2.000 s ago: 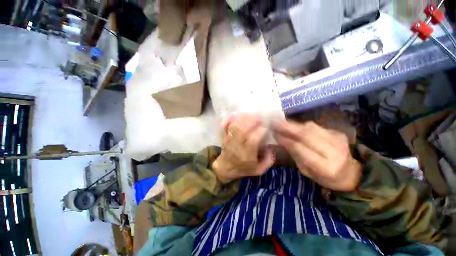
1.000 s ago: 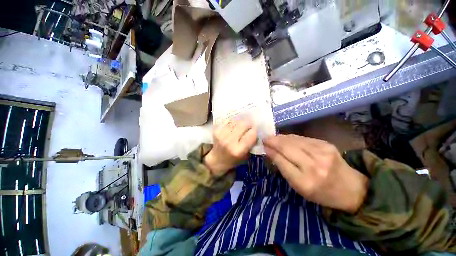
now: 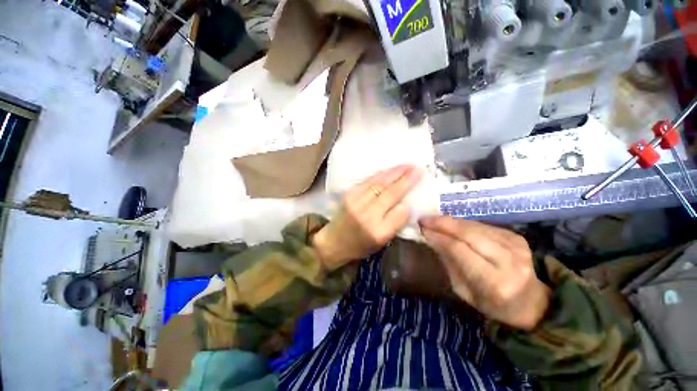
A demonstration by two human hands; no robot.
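Note:
A pale beige fabric panel (image 3: pixel 367 145) lies on the table left of the overlock machine (image 3: pixel 416 38), its right edge running up to the dark needle area (image 3: pixel 416 99). My left hand (image 3: pixel 374 210) lies on the panel with fingers stretched toward its right edge. My right hand (image 3: pixel 485 263) pinches the panel's near right corner between thumb and fingers. A folded brown-sided piece (image 3: pixel 286 172) lies on the pale cloth to the left. The needle itself is hidden.
A ruled measuring tape (image 3: pixel 527 202) runs along the table's front edge at right. Metal rods with red clamps (image 3: pixel 644 154) stand at right. A metal ring (image 3: pixel 571 159) lies on the white surface. Grey-brown cloth (image 3: pixel 672 305) is at lower right, a blue crate (image 3: pixel 187 294) at lower left.
The view has shifted, showing more of the machine head. My left hand has moved from the panel's near end toward its right edge and flattened. My right hand stays at the near corner.

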